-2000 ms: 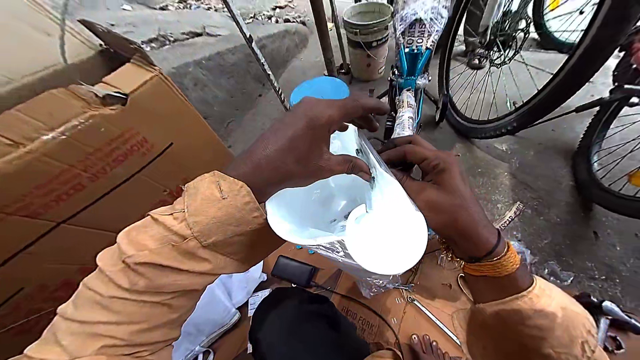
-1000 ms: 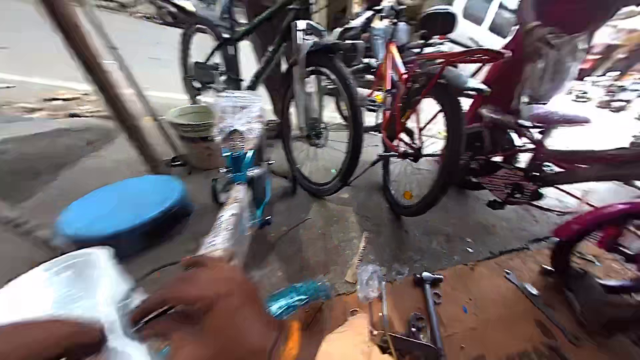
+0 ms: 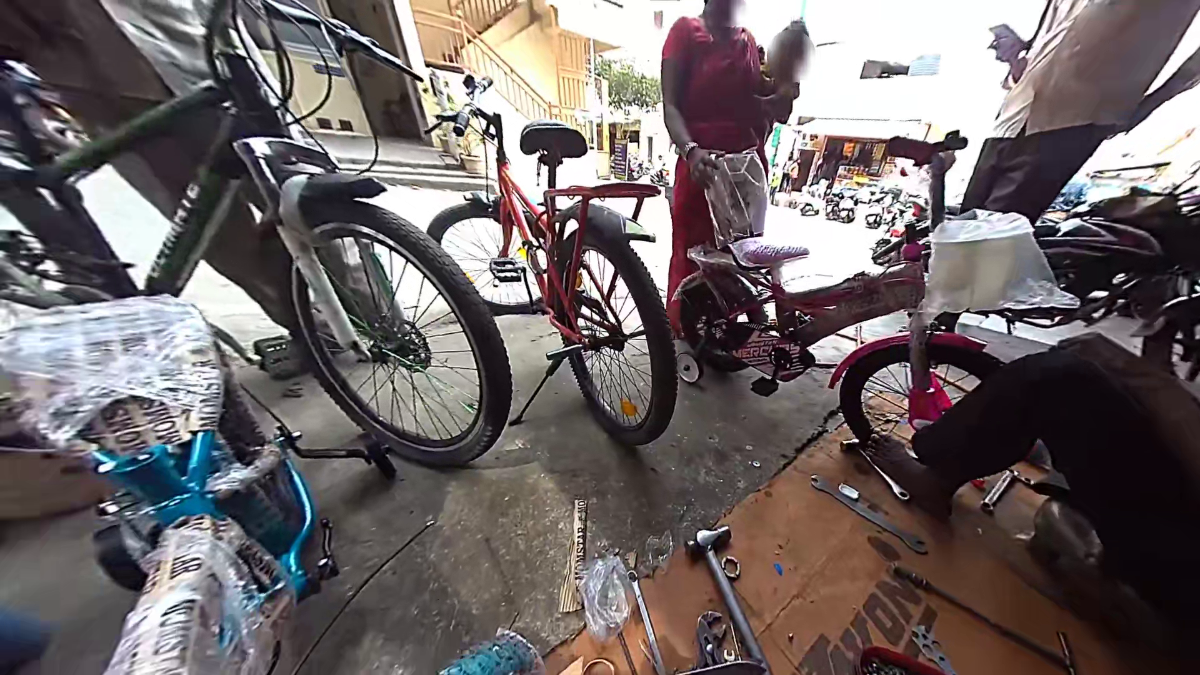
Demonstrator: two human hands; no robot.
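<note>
Neither my left hand nor my right hand shows in the head view now. At the lower left lies a blue bicycle frame (image 3: 192, 487), partly covered in clear plastic and printed wrapping. Along the bottom, a hammer (image 3: 734, 600), a ring spanner (image 3: 647, 623) and pliers (image 3: 710, 639) rest on a flat cardboard sheet (image 3: 797, 581). A long flat spanner (image 3: 870, 516) lies farther right. Beside the ring spanner is a crumpled clear plastic bag (image 3: 607, 595).
A green mountain bike (image 3: 192, 225), a red bicycle (image 3: 539, 234) and a pink child's bicycle (image 3: 825, 300) stand ahead. A person in dark trousers (image 3: 1041, 422) sits at the right, with a foot on the cardboard. Other people stand behind; motorcycles (image 3: 1116, 253) are parked at the right.
The view has swung far to the right. My hands, seen earlier at a white, curved plastic-wrapped part, are out of the picture, as is that part.
</note>
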